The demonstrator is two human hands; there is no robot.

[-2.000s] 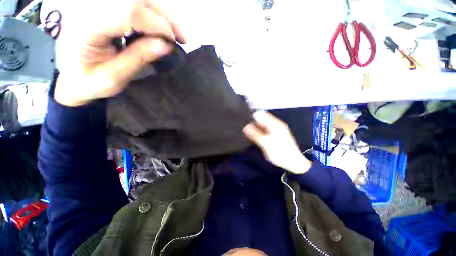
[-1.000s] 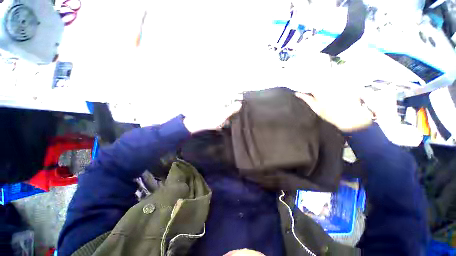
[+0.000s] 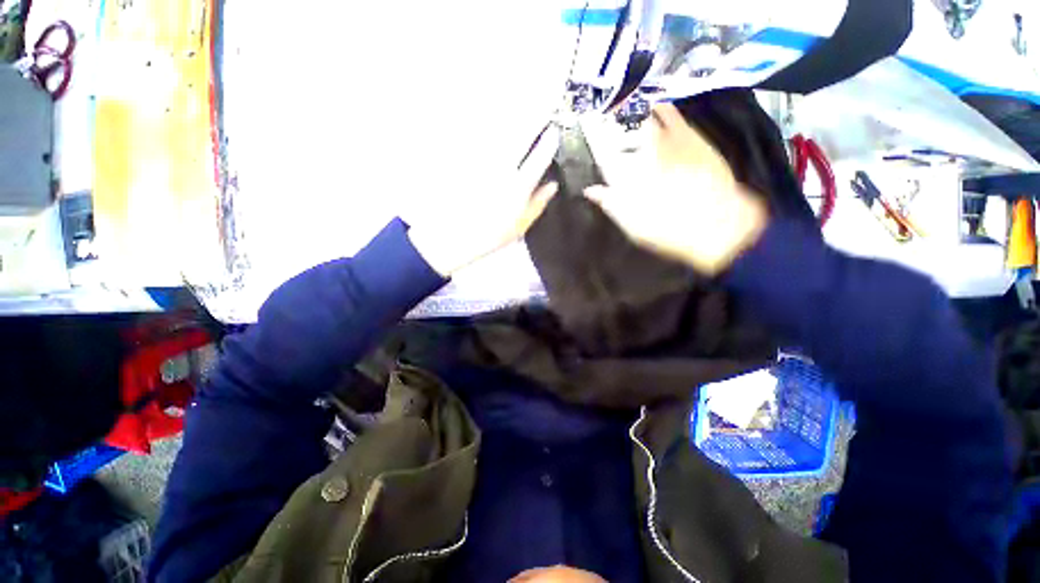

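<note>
A dark brown garment piece (image 3: 616,285) runs from the needle area (image 3: 604,105) of the sewing machine (image 3: 730,57) down over the table edge to the lap. My left hand (image 3: 490,211) lies at the cloth's left edge, fingertips near the needle area. My right hand (image 3: 684,188) lies flat on top of the cloth just right of it, pressing it to the table. Both hands are overexposed, so finger detail is faint. Part of the cloth also spreads right, beyond my right hand.
Red-handled shears (image 3: 812,182) lie right of the cloth, partly covered. Small snips (image 3: 884,207) lie further right. Another red pair (image 3: 54,59) is far left. A black strap (image 3: 850,51) hangs over the machine. A blue basket (image 3: 787,427) stands below the table; a red object (image 3: 160,382) is low left.
The cloth has moved from the table's front edge up to the needle area, with both hands on it. The view has shifted, showing the machine closer and the shears again.
</note>
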